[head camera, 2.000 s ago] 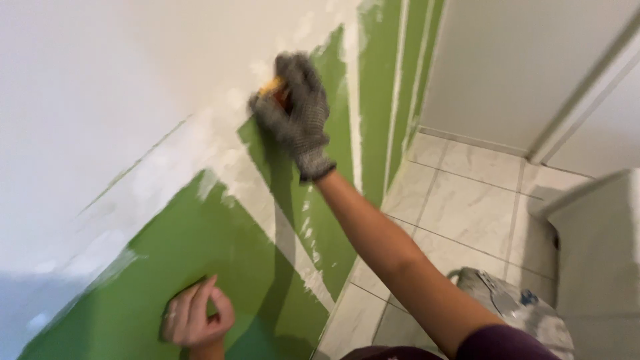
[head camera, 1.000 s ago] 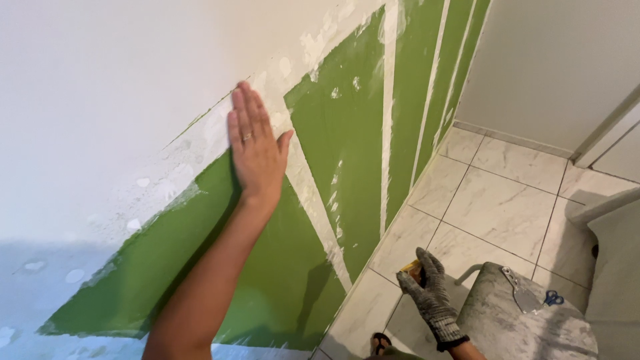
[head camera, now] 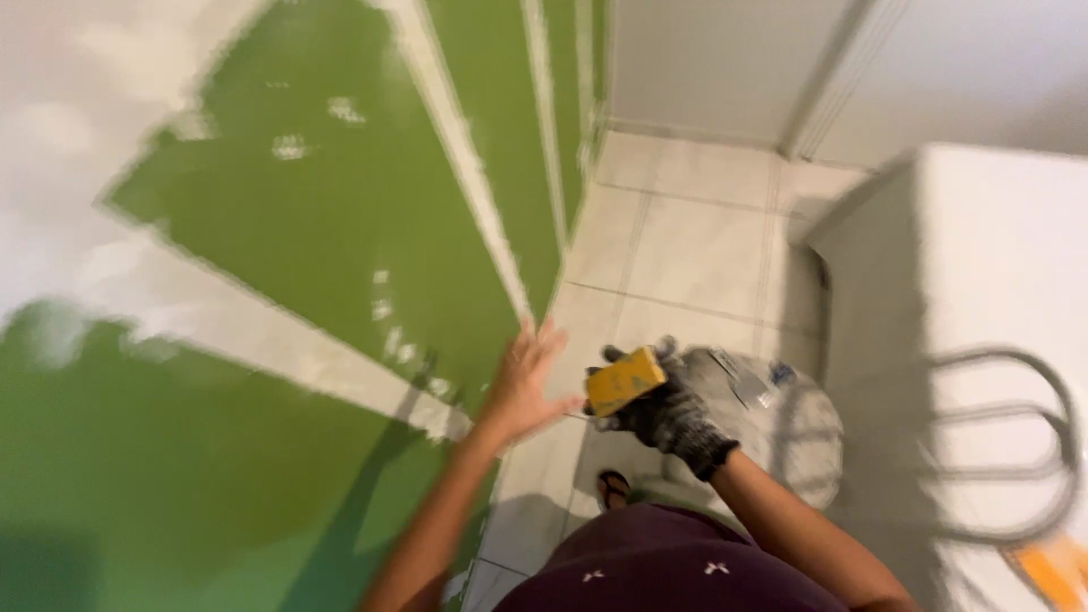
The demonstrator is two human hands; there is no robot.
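Observation:
My right hand (head camera: 659, 399), in a grey knit glove, holds a yellow sanding block (head camera: 626, 382) that looks like a sponge, its broad face turned up. Close to its left is my bare left hand (head camera: 529, 378), blurred, with fingers spread and nothing held. The left hand is near the lower part of the green wall (head camera: 289, 204), which has white filler patches and pale stripes (head camera: 297, 353). Whether its fingertips touch the wall I cannot tell.
A round, dusty stool top (head camera: 799, 442) bears a putty knife (head camera: 745, 378) and a small blue object (head camera: 782, 372). Pale floor tiles (head camera: 688, 246) lie beyond. A white appliance or cabinet (head camera: 1003, 280) with a grey hose (head camera: 1054, 399) on top stands at right, beside something orange (head camera: 1054, 574).
My left hand has come off the upper wall and moved down beside my right hand. The gloved hand was on the wall in the oldest frame. The view has swung lower.

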